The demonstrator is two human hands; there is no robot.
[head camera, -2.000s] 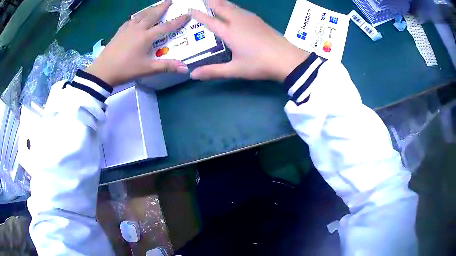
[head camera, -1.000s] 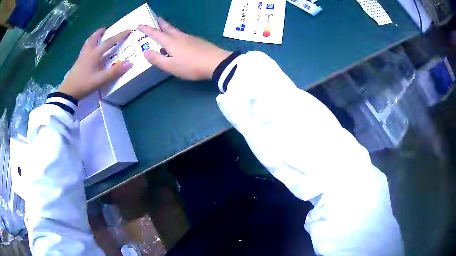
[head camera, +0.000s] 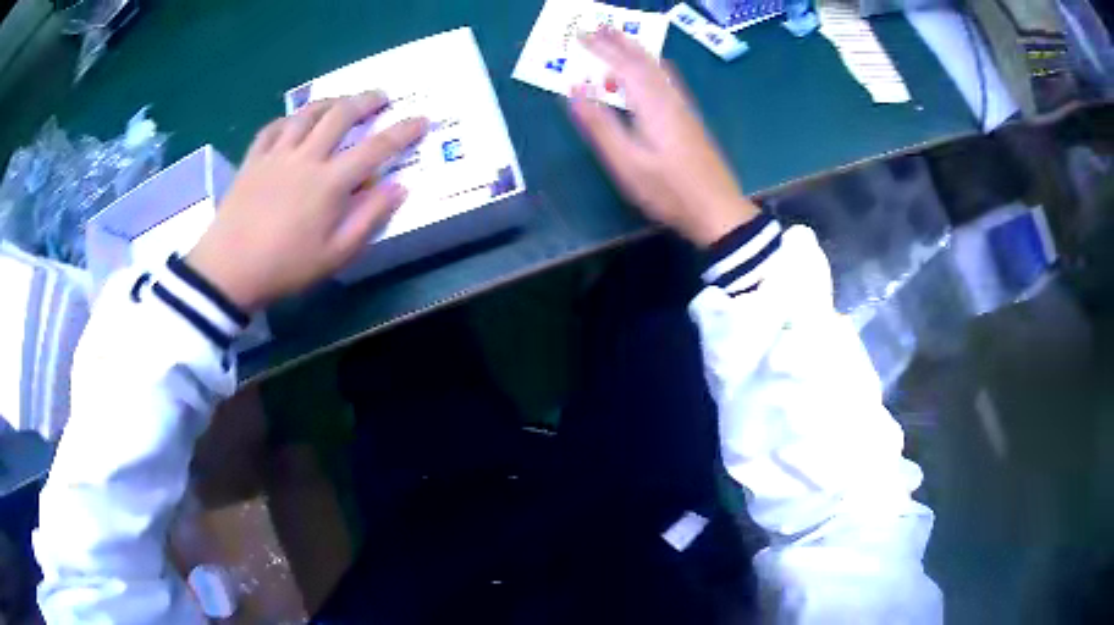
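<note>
An open white box (head camera: pixel 495 202) stands near the bench's front edge with a printed card (head camera: pixel 458 110) lying in its top. My left hand (head camera: pixel 299 202) rests on the card and box with its fingers spread, hiding their left part. My right hand (head camera: pixel 654 140) is over a white leaflet (head camera: pixel 546 43) with coloured dots, right of the box. Its fingers are apart; whether they touch the leaflet is hard to tell. Another open white box part (head camera: pixel 165 202) stands at the left, partly behind my left hand and sleeve.
Crinkled clear bags (head camera: pixel 73 183) and stacked white pieces (head camera: pixel 31 330) lie at the left. A small white labelled strip (head camera: pixel 709 33), a leaflet stack (head camera: pixel 737 10) and a pale perforated strip (head camera: pixel 865 51) are at the upper right. A brown carton (head camera: pixel 251 556) stands below the bench.
My right hand has left the box and moved right to the leaflet. The box now sits more openly in view, with the printed card showing in its top. My left hand stays on it.
</note>
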